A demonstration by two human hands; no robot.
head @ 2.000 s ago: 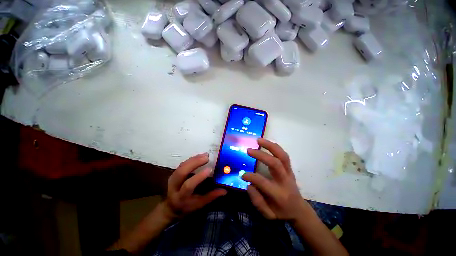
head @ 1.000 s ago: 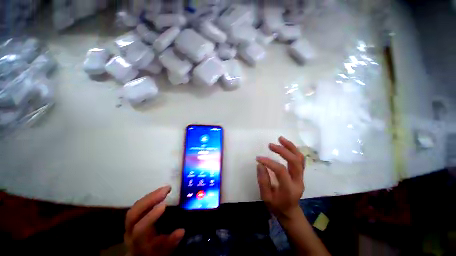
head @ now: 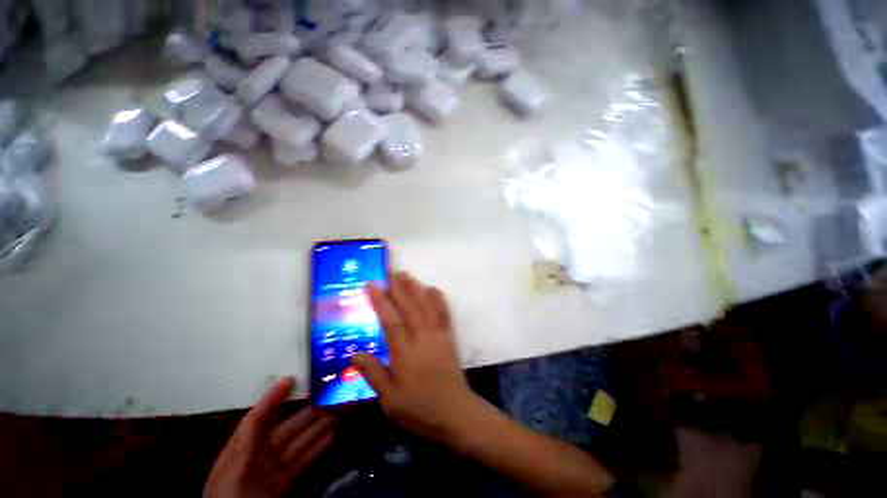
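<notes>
A smartphone with a lit blue screen lies on the white table near its front edge. The screen shows a round icon at the top, rows of small icons and a red button low down. My right hand is over the phone's right side, its thumb near the red button and its fingers over the right edge. My left hand is below the phone's lower left corner, fingers apart, holding nothing, partly in shadow.
A pile of glossy white earbud charging cases lies beyond the phone. A flat heap of whitish film sleeves lies right of centre. A yellowed taped seam runs farther right. A clear plastic bag is cut off at the left edge.
The view has swung right, so the table things sit farther left. My right hand has moved from beside the phone onto its right side. The screen's single orange button has given way to rows of icons.
</notes>
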